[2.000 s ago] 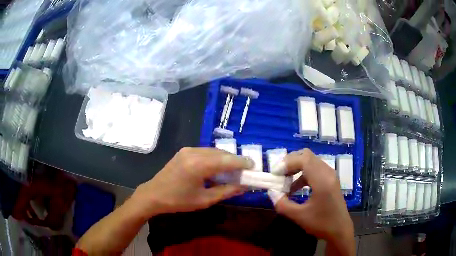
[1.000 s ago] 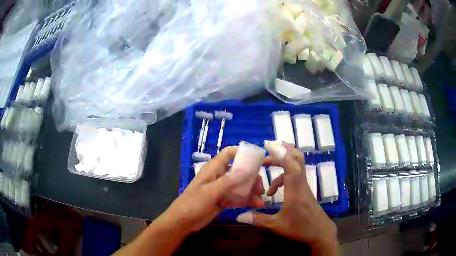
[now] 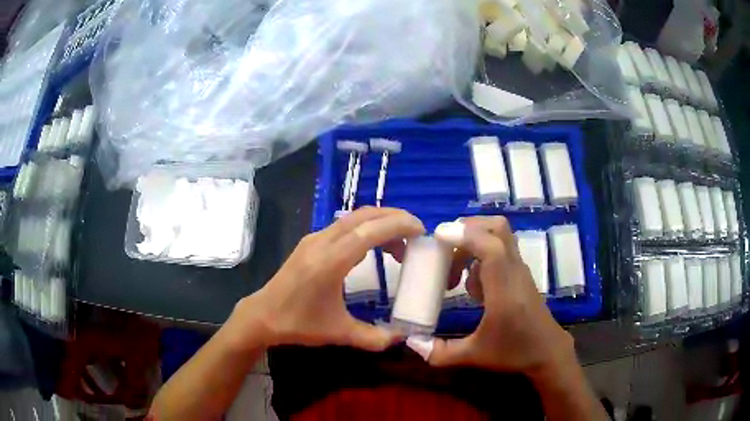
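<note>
My left hand (image 3: 321, 279) and my right hand (image 3: 502, 304) hold one white block unit (image 3: 421, 284) between their fingertips, over the front edge of the blue tray (image 3: 436, 156). The unit stands nearly upright, with a pale tab at its lower end. White finger cots cover my right thumb and index fingertips. Three white blocks (image 3: 522, 173) lie in the tray's back row at the right. More blocks (image 3: 566, 259) lie in the front row, partly hidden by my hands. Rod frames (image 3: 382, 173) lie at the back left of the tray.
A clear tub of small white pieces (image 3: 193, 215) is left of the tray. A large clear bag (image 3: 271, 74) lies behind, with a bag of cream blocks (image 3: 539, 33) at upper right. Clear blister trays of white blocks stand at the right (image 3: 687, 250) and left (image 3: 45, 234).
The unit was lying sideways between my hands, then tilted mainly in my left hand. Now it is nearly upright, gripped at its ends by both hands. The view has shifted.
</note>
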